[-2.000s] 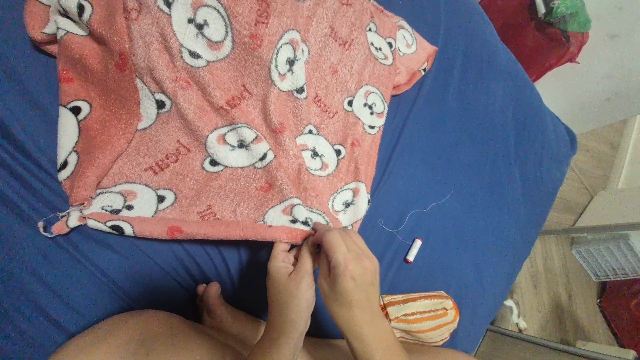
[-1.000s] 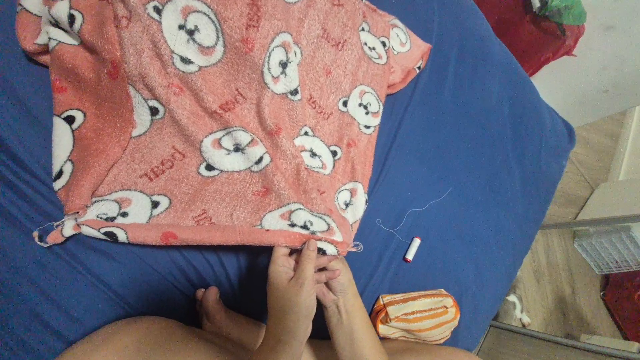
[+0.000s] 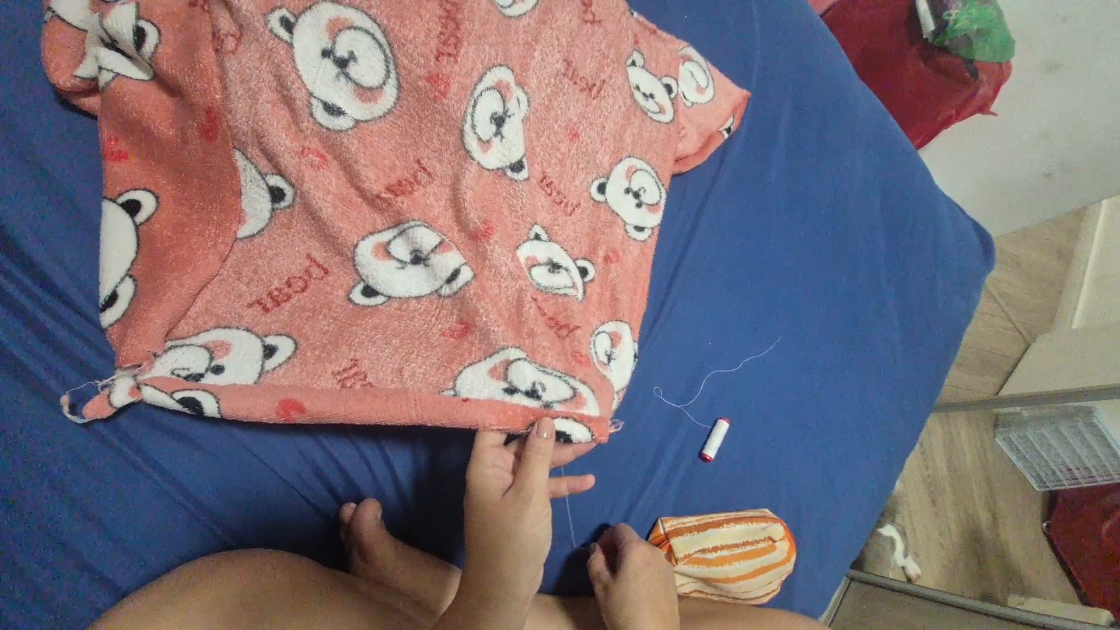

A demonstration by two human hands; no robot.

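Note:
A pink fleece garment with a bear print (image 3: 394, 192) lies on a blue bedsheet (image 3: 787, 262). My left hand (image 3: 516, 490) pinches its folded lower hem near the right corner, thumb on top and other fingers beneath. Below and to the right, my right hand (image 3: 632, 569) has its fingertips together on a thin white thread (image 3: 570, 516) that runs up to the hem beside my left hand. Whether a needle is between those fingertips cannot be seen. A small spool of white thread (image 3: 715, 439) with red ends lies to the right, its loose end curling up across the sheet.
An orange-and-cream striped cloth pouch (image 3: 731, 556) rests just right of my right hand. My bare foot (image 3: 385, 542) and legs border the near side. Beyond the bed's right edge are a white wire basket (image 3: 1059, 446), a metal rail and a red item (image 3: 919, 70).
My right hand has moved away from the hem, down and to the right, and a line of thread now shows between it and the fabric. My left hand remains at the hem.

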